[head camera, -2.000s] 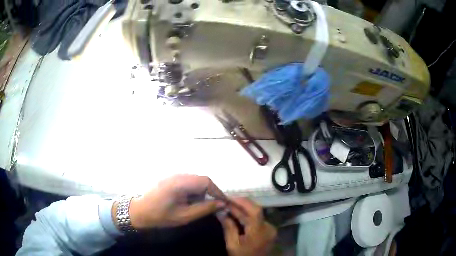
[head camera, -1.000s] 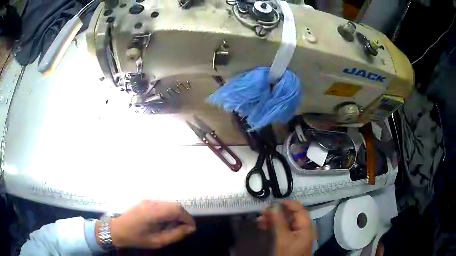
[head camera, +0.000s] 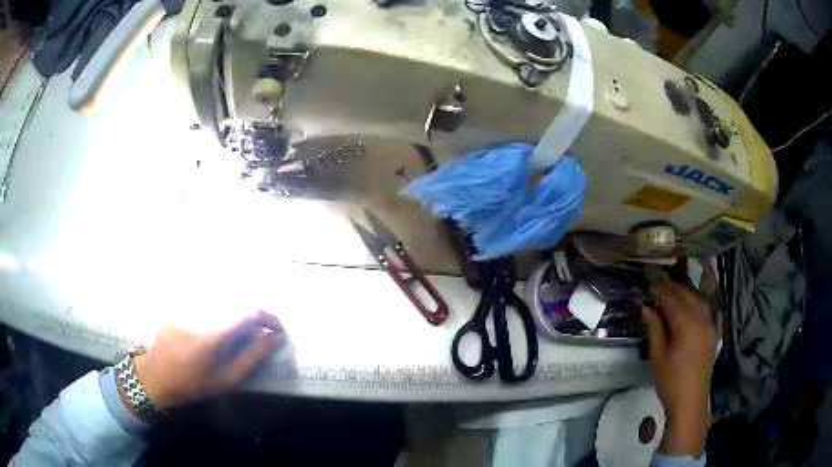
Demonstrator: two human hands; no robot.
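Observation:
My left hand (head camera: 205, 360), with a watch at the wrist, is over the table's front edge at left. Its fingers are curled, with a small shiny piece (head camera: 266, 329) at the fingertips, too small to name. My right hand (head camera: 682, 351) is at the right end of the clear oval tray (head camera: 546, 315) of small parts, fingertips bent down at its rim. What they touch is hidden. The cream sewing machine (head camera: 365, 73) stands behind, its needle area (head camera: 265, 155) brightly lit.
Dark red thread snips (head camera: 421, 296) and black-handled shears (head camera: 500, 342) lie before the machine. A blue yarn tassel (head camera: 511, 201) hangs from its head. A white tape roll (head camera: 629, 429) is below the table edge. Grey fabric (head camera: 73, 32) lies at far left.
My hands, close together two seconds ago, have moved apart. My left hand has moved left and onto the table's edge; my right hand has moved right and up to the tray.

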